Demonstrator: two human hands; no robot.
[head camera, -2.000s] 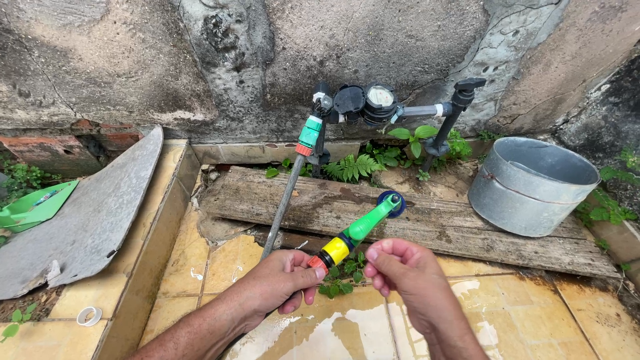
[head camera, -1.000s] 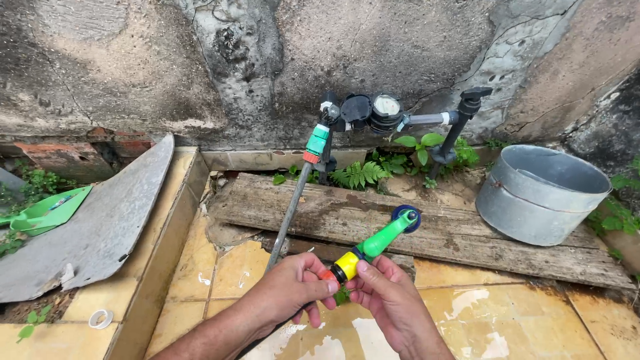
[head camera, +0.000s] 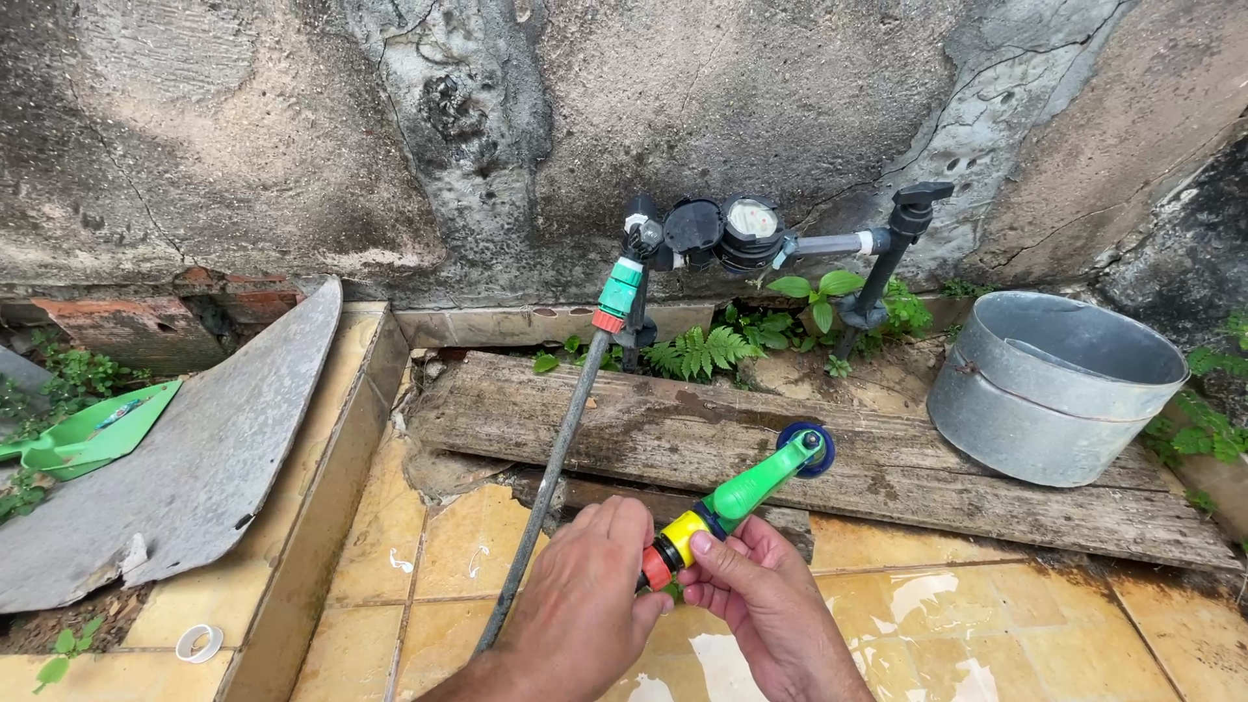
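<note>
A green hose spray nozzle (head camera: 756, 490) with a dark blue round head points up and to the right. Behind it sits a yellow and black hose connector (head camera: 682, 534) with an orange-red collar. My right hand (head camera: 765, 609) grips the connector, thumb on its yellow part. My left hand (head camera: 590, 585) is curled round the lower end by the collar; its fingertips and the hose there are mostly hidden. To the left, a grey hose (head camera: 561, 444) runs up to a green and orange connector (head camera: 616, 292) at the tap below the wall.
Behind are a water meter (head camera: 751, 222) and a valve pipe (head camera: 882, 263). Wooden planks (head camera: 877, 439) lie across the wet tiles, a metal tub (head camera: 1033, 419) standing on their right end. At left are a curved grey sheet (head camera: 224, 419), a green dustpan (head camera: 102, 429) and a white ring (head camera: 199, 643).
My left hand has turned so its back faces up over the orange collar. My right hand, apart from the connector two seconds ago, now grips it.
</note>
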